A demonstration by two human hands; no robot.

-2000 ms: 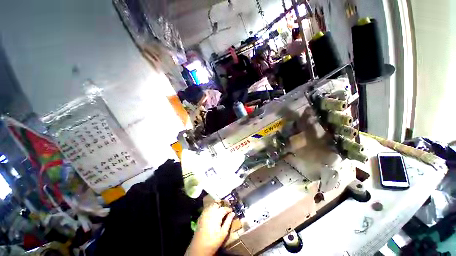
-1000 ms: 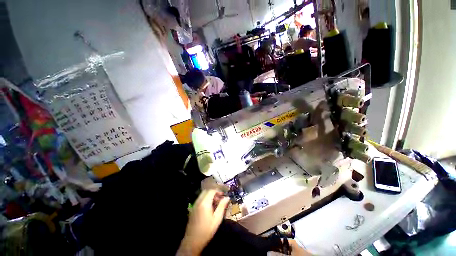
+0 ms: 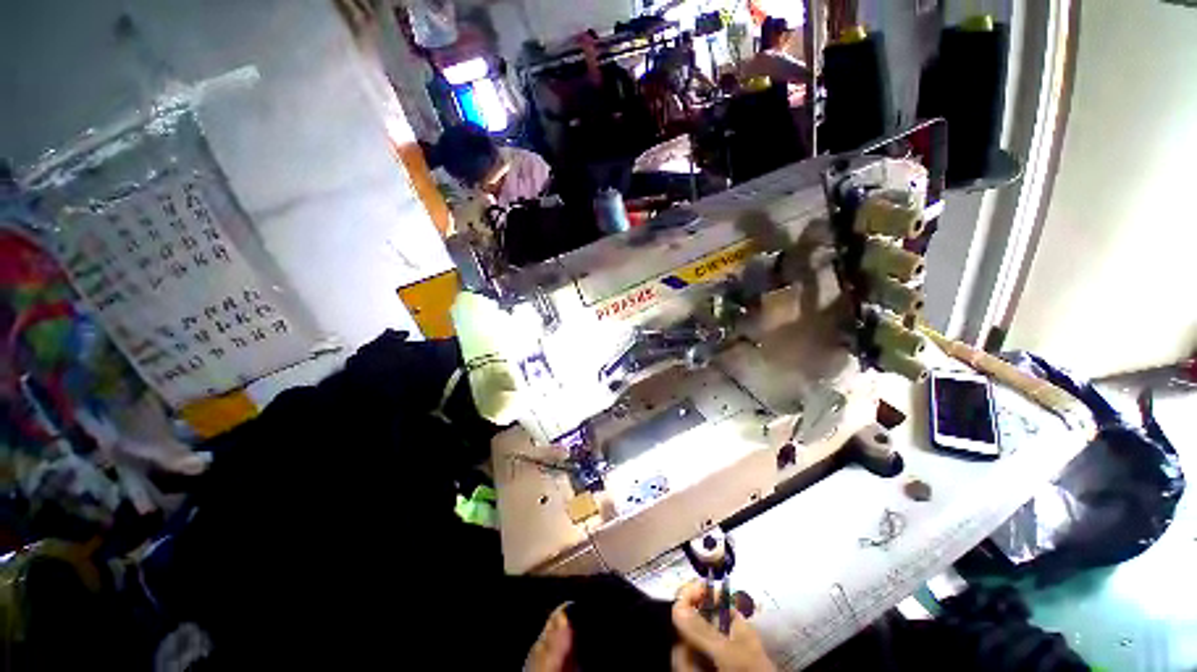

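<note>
Black cloth [image 3: 355, 525] is heaped left of the cream coverstitch machine [image 3: 630, 305] and runs along the front of its bed to my hands. My left hand [image 3: 551, 643] is cut off by the bottom edge, its fingers on the black cloth. My right hand [image 3: 722, 641] holds what look like dark metal thread snips [image 3: 715, 587], pointing up, beside the cloth's right end. Its lower part is cut off. The presser foot [image 3: 584, 462] has no hand at it. Neon green trim [image 3: 477, 505] lies at the bed's left side.
A smartphone [image 3: 964, 414] and a thin tangled thread [image 3: 887, 528] lie on the white table [image 3: 840, 558]. Thread cones [image 3: 893, 256] stand at the machine's right end, with large black cones [image 3: 965, 99] behind. A person [image 3: 492, 171] sits beyond the machine. Black bags are at right.
My left hand has moved from beside the presser foot down to the bottom edge. Cloth now spans between my hands. My right hand has come into view with the snips. The camera view has shifted.
</note>
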